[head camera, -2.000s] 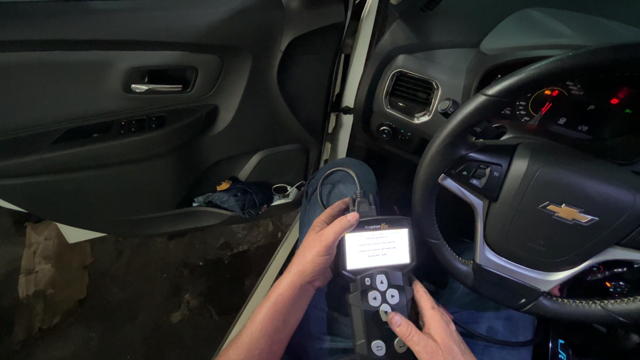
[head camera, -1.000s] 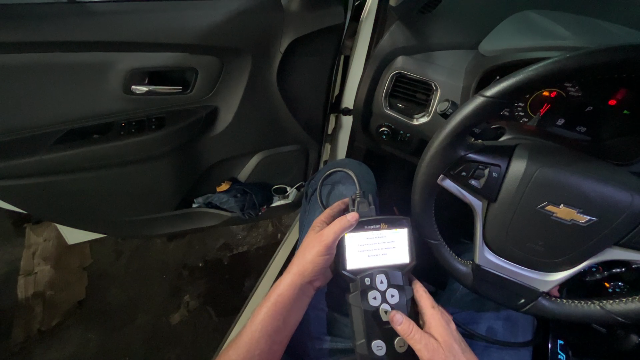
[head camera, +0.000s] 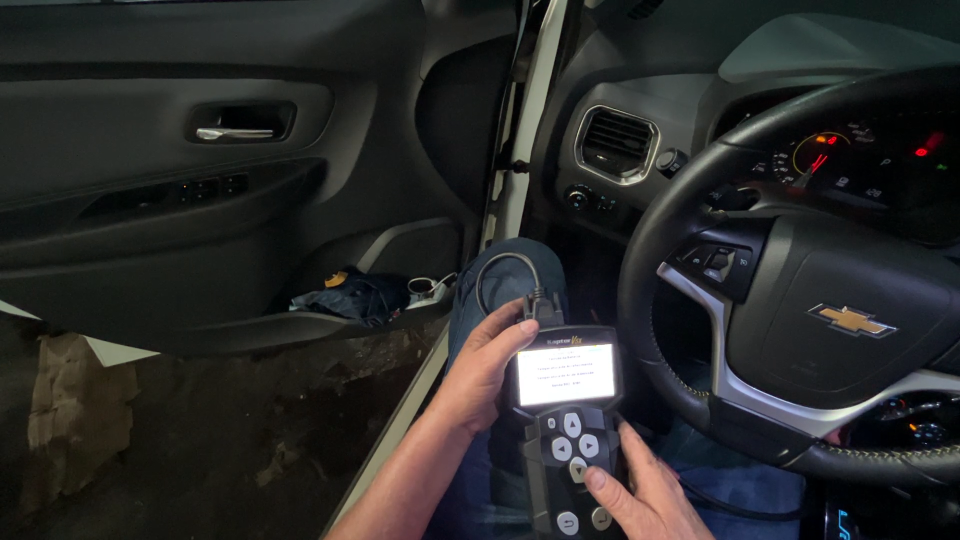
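A black handheld diagnostic scan tool (head camera: 572, 442) lies over my lap, its screen lit white with lines of text. My left hand (head camera: 480, 375) grips its upper left side, the thumb near the cable connector (head camera: 541, 308) at the top. Around the lower right side wraps my right hand (head camera: 645, 491), its thumb at the down-arrow button (head camera: 578, 470). A black cable (head camera: 495, 262) loops up from the connector over my left knee. How far the fingers reach behind the tool is hidden.
The Chevrolet steering wheel (head camera: 637, 292) stands close on the right, before a lit instrument cluster (head camera: 840, 165). At left, the open car door (head camera: 225, 247) holds a dark cloth (head camera: 360, 296) in its pocket. Cardboard (head camera: 79, 420) lies on the floor outside.
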